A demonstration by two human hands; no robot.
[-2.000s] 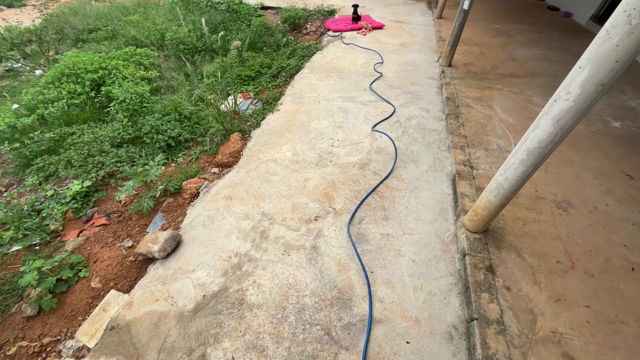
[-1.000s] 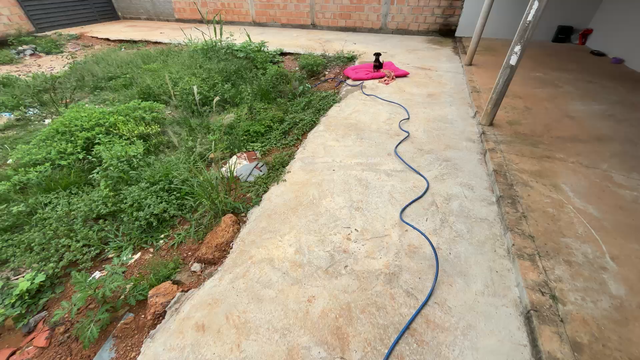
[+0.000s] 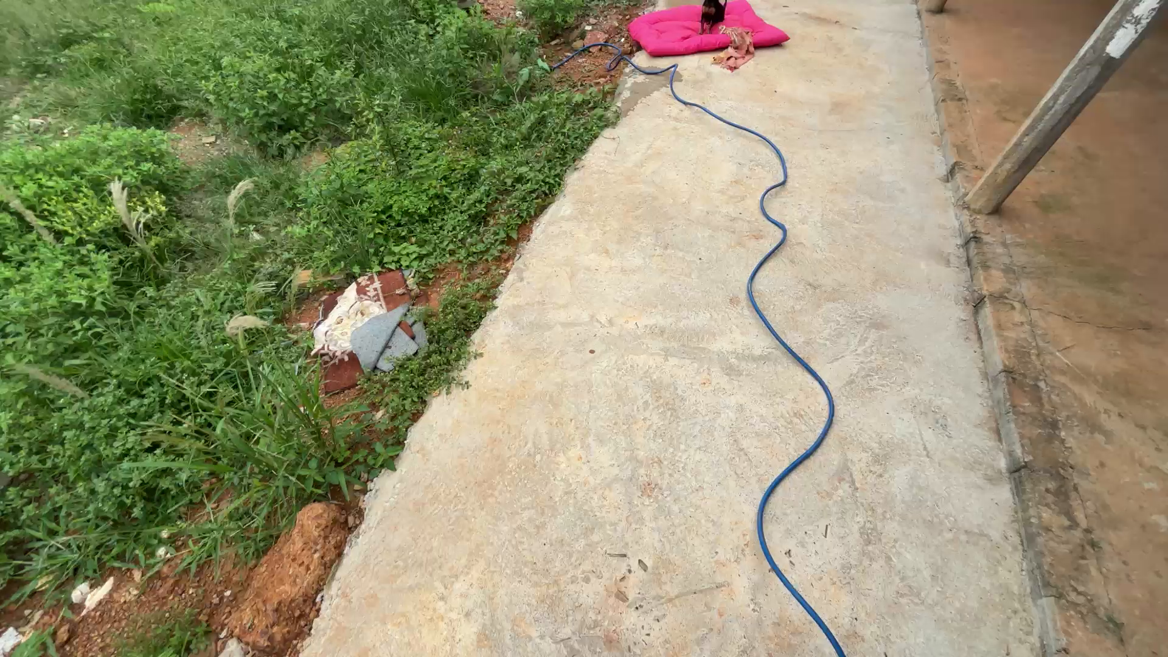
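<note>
Neither my left hand nor my right hand shows in the head view. A blue hose (image 3: 829, 401) winds along the concrete path (image 3: 584, 438), from the bottom edge up to the dirt at the path's far left side. Near the top, a pink cushion (image 3: 680, 32) lies on the ground, and a small black dog (image 3: 712, 14) is on it, its upper part cut off by the frame. A crumpled patterned cloth (image 3: 735, 48) lies at the cushion's front edge.
Green weeds (image 3: 228, 228) border the path on the left, with a reddish clod (image 3: 297, 570) and broken slabs (image 3: 379, 338) beside it. A low raised edge (image 3: 999, 392) runs along the right. Past it, a leaning post (image 3: 1058, 105) stands on a brownish floor.
The view has moved forward along the path and tilted; the cushion, dog and broken slabs now look nearer. The brick wall seen a second ago is out of frame.
</note>
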